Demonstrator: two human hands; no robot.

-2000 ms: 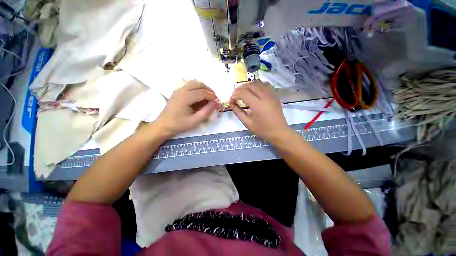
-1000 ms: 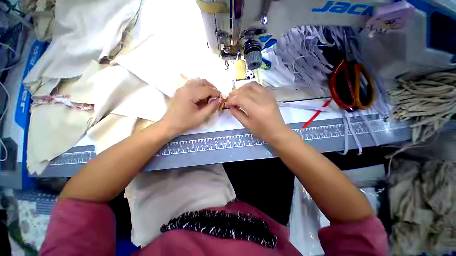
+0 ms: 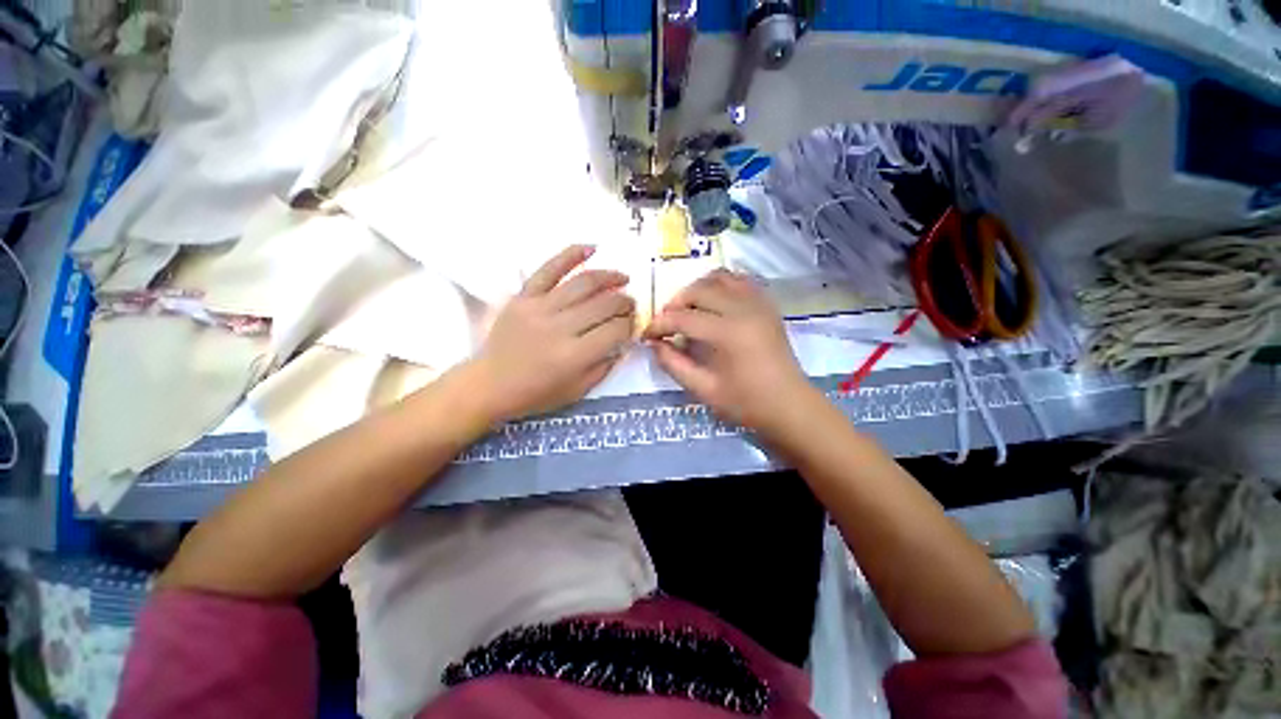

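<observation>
A cream garment piece (image 3: 492, 155) lies under the bright lamp, left of the needle, washed out by glare. My left hand (image 3: 562, 334) lies on its near edge with the fingers spread fairly flat. My right hand (image 3: 724, 344) pinches the edge of the cream cloth just in front of the presser foot (image 3: 644, 197); the thumb and index finger meet there. The fingertips of both hands are close together. Cream cut panels (image 3: 169, 379) are layered at the left, with a printed strip (image 3: 176, 304) at their edge.
The white sewing machine (image 3: 941, 82) stands behind. Orange-handled scissors (image 3: 972, 274) lie at the right on lilac strips (image 3: 857, 197), near a red stick-like item (image 3: 879, 354). Beige ties (image 3: 1187, 302) lie far right. The grey ruler-marked table edge (image 3: 618, 436) runs in front; cream cloth (image 3: 492, 590) covers the lap.
My left hand's fingers have opened out from a pinch and lie flatter. My right hand still pinches near the same place. The view has tilted, showing more of the machine head.
</observation>
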